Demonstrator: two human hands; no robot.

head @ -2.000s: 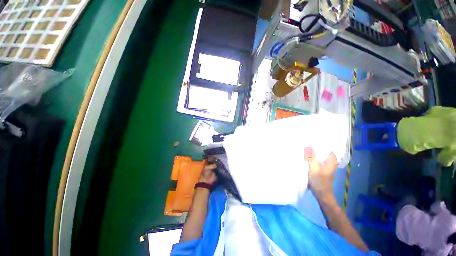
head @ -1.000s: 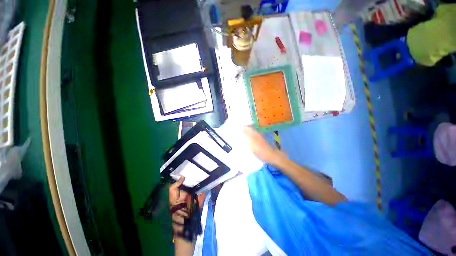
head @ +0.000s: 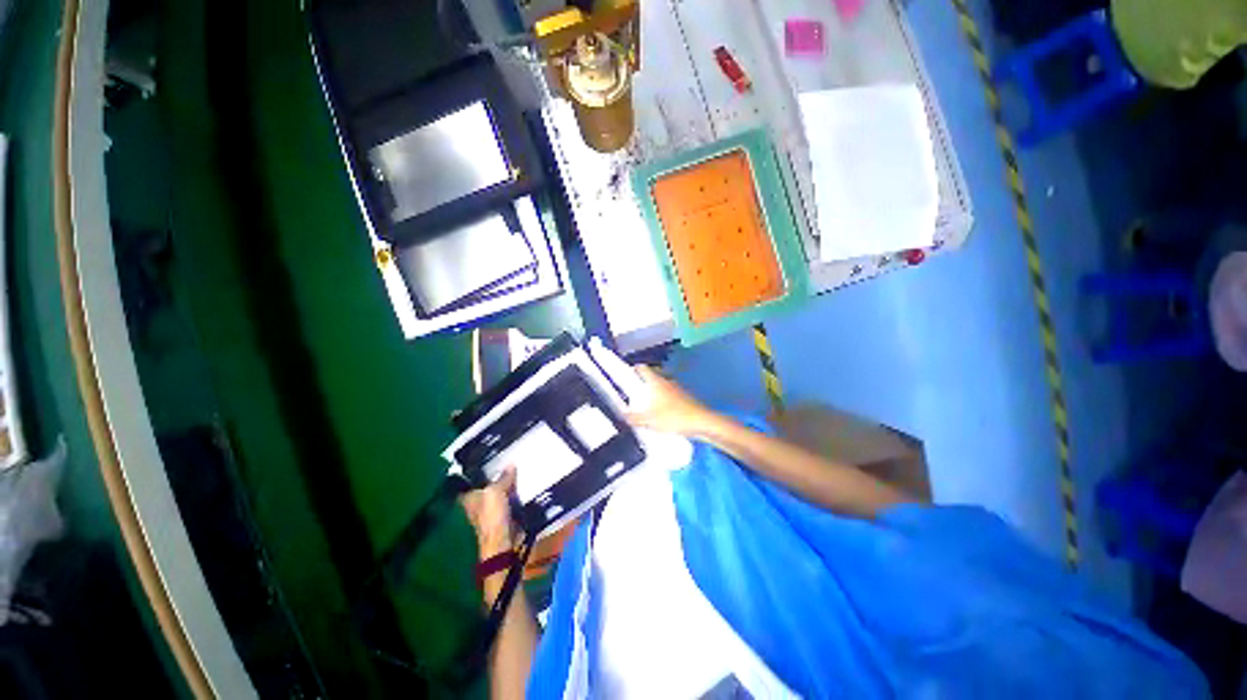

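Note:
A stack of thin black frames with white sheets is tilted in front of my body, with windows showing white through the top frame. My left hand grips its lower left edge, fingers on the top frame. My right hand holds the right edge near a white sheet. A strip of the loose orange fixture shows under the stack; the rest is hidden.
Black trays with grey panels lie beyond the stack. The orange nest plate sits on its green base on the machine bed, beside a white sheet and the brass-coloured head. Blue stools and people are at right.
The large white sheet first held over the frames now lies on the machine bed. My right hand has moved left to the stack, which now shows its top frame. The view has shifted.

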